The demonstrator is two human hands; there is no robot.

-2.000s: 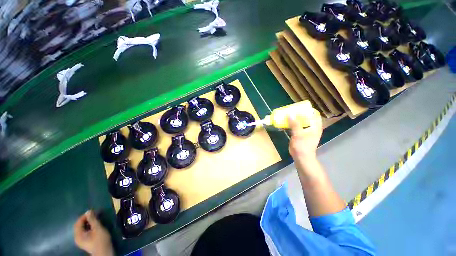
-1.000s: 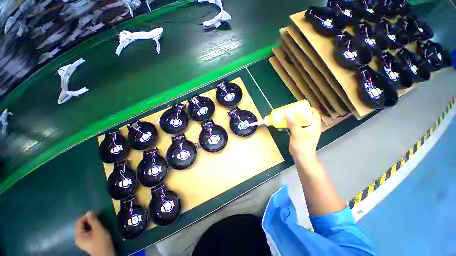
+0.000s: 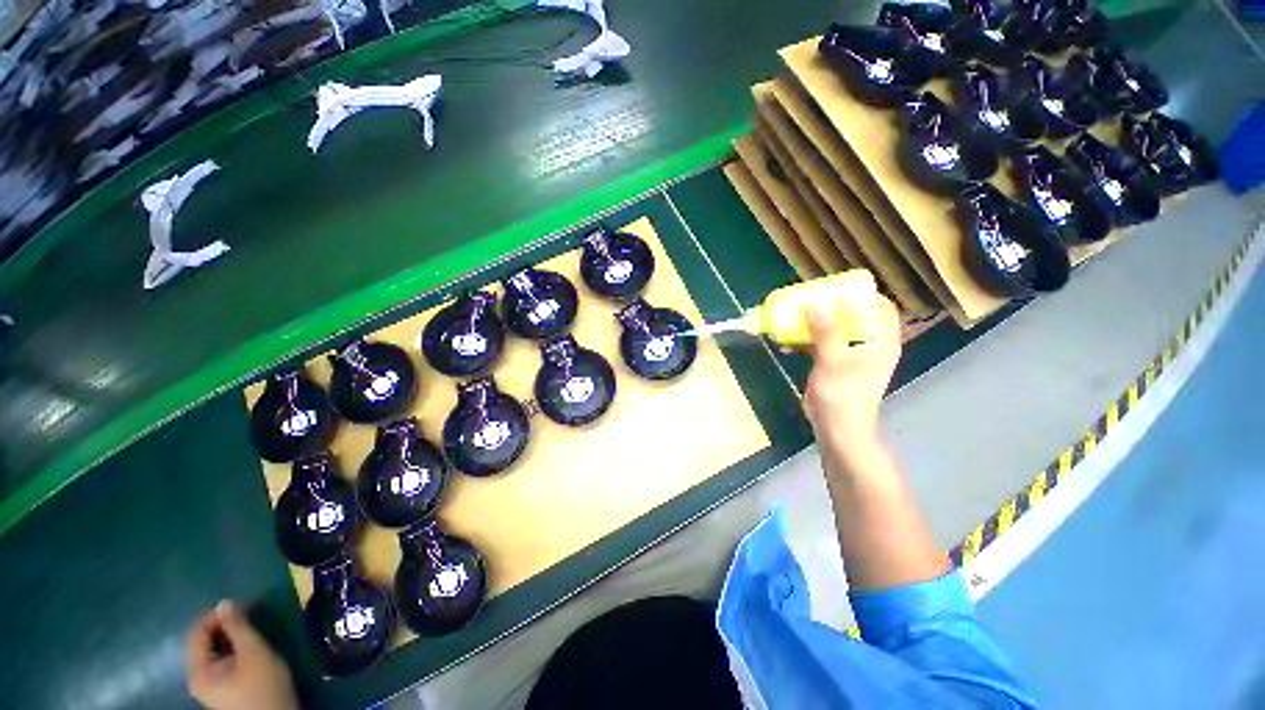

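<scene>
My right hand [image 3: 849, 364] is closed around a yellow glue bottle [image 3: 812, 311]. Its long pale nozzle points left, and the tip is at the black ear cup housing [image 3: 658, 343] at the right end of the second row. Whether the tip touches the cup, I cannot tell. Several more glossy black cups [image 3: 486, 427] stand in rows on a tan cardboard sheet [image 3: 611, 479]. My left hand [image 3: 239, 663] is at the lower left, left of the cardboard, with curled fingers. No object shows in it.
White headband pieces [image 3: 372, 108] lie spaced along the green belt [image 3: 278, 208] behind the cardboard. Stacked cardboard layers [image 3: 888, 187] topped with black cups [image 3: 1013, 239] stand at the right. A blurred heap lies at the upper left. A blue object [image 3: 1244, 156] is at the right edge.
The view has shifted slightly, so the cardboard and cups appear a little further left. The bottle tip is now near the cup's upper right side rather than over its middle. The right hand still holds the bottle.
</scene>
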